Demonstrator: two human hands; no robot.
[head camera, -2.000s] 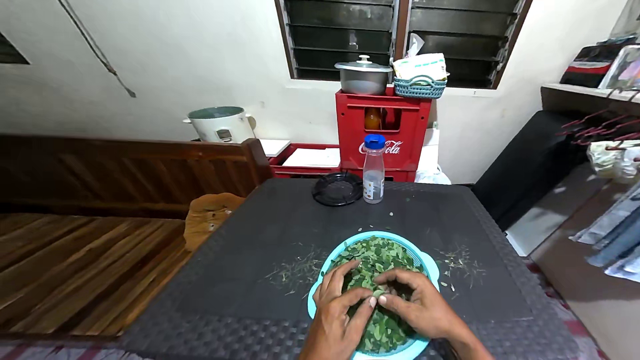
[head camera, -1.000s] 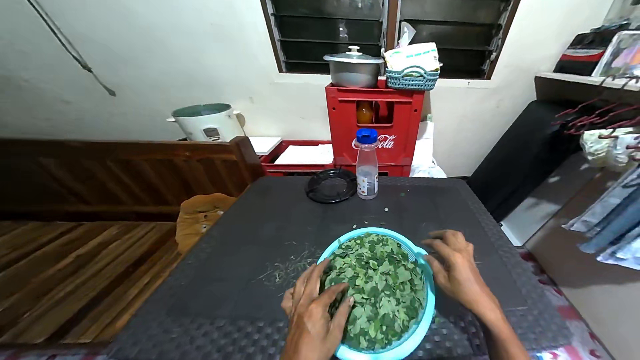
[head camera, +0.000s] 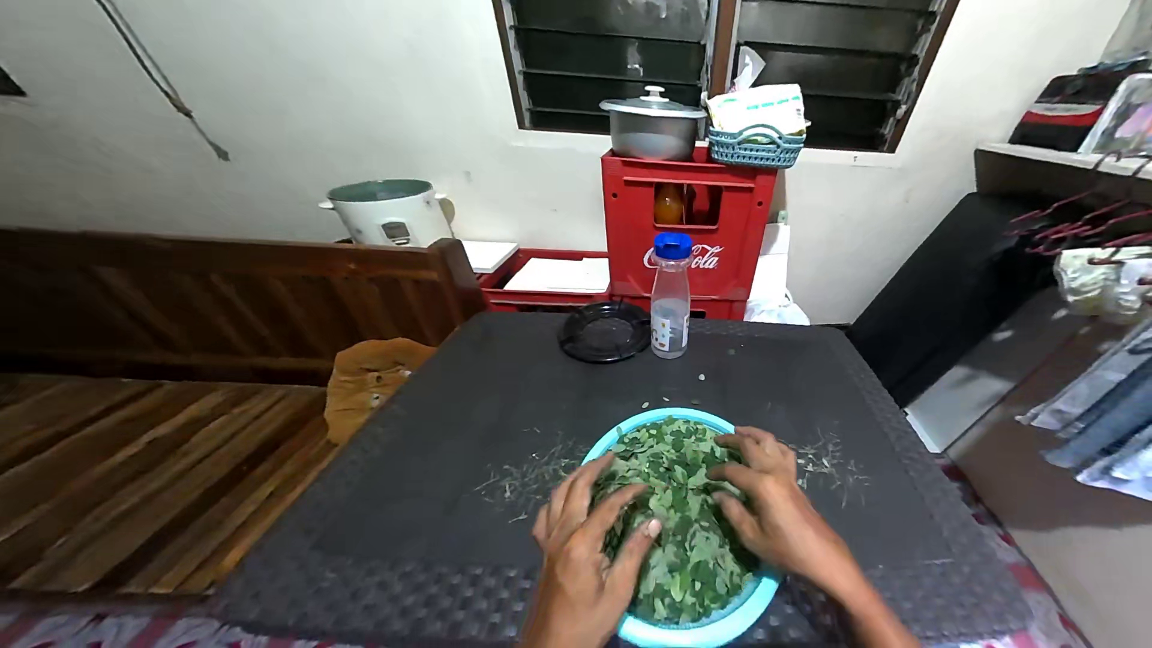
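A light-blue plastic basin (head camera: 754, 605) full of small green leaves (head camera: 677, 531) sits near the front edge of the dark table. On the left side of the leaves rests my left hand (head camera: 589, 544), its fingers spread and touching them. My right hand (head camera: 769, 504) reaches over the basin's right rim, fingers apart and curled at the leaves. Neither hand shows anything gripped. Thin stems (head camera: 531, 477) lie scattered left of the basin, and more stems (head camera: 828, 463) lie to its right.
A clear bottle with a blue cap (head camera: 670, 297) and a black plate (head camera: 605, 331) stand at the table's far edge. Behind are red crates (head camera: 688, 229) bearing a lidded pot (head camera: 654, 126) and a blue basket (head camera: 756, 148). A wooden bench (head camera: 225, 306) is at left.
My right hand was beyond the basin's right rim one second ago and is now over the leaves. Two seconds ago both hands were close together above the leaves.
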